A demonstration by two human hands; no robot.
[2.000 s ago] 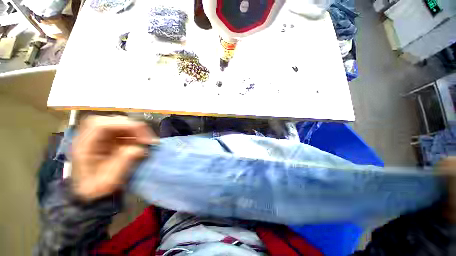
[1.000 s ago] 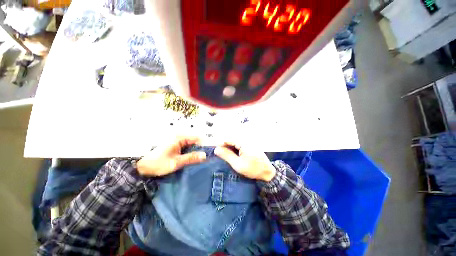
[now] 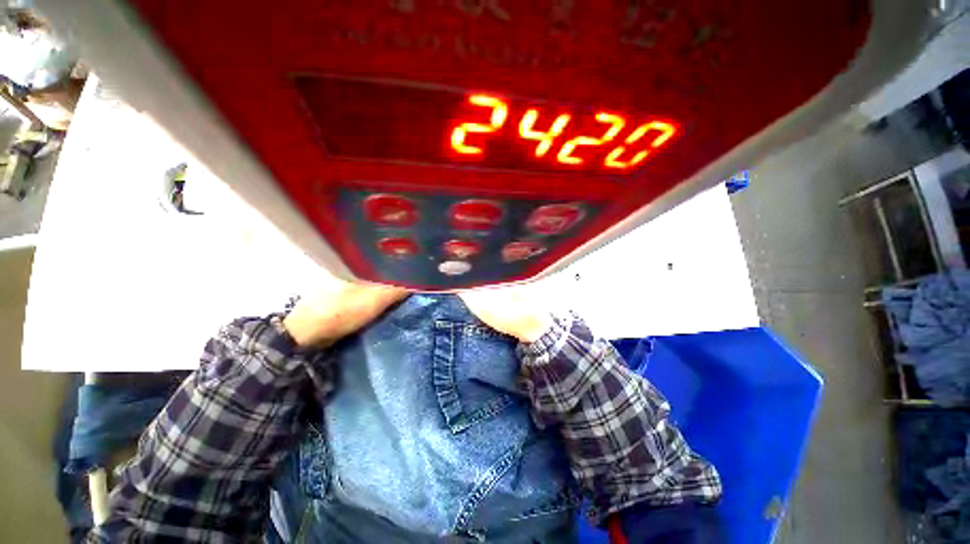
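Note:
The blue denim jeans (image 3: 399, 404) lie over my lap and run up to the table's near edge under the machine head. My left hand (image 3: 346, 311) is at the left side of their top edge and my right hand (image 3: 511, 311) at the right side. The fingers of both hands are hidden behind the button-attaching machine (image 3: 245, 159), so their grip cannot be seen. Its red digits read 2420 above the keys. The waistband, the upper die and the lower die are hidden.
The white table (image 3: 128, 255) spreads to both sides. A small black curved item (image 3: 177, 189) lies on its left part. A blue plastic bin (image 3: 734, 409) stands right of my lap. Dark denim (image 3: 122, 425) hangs at left below the table. Racks with denim (image 3: 936, 329) stand at far right.
The jeans, first stretched and blurred between my hands, now lie over my lap. Since the last earlier frame, my view moved closer to the machine head, which now hides my fingers and the button pile.

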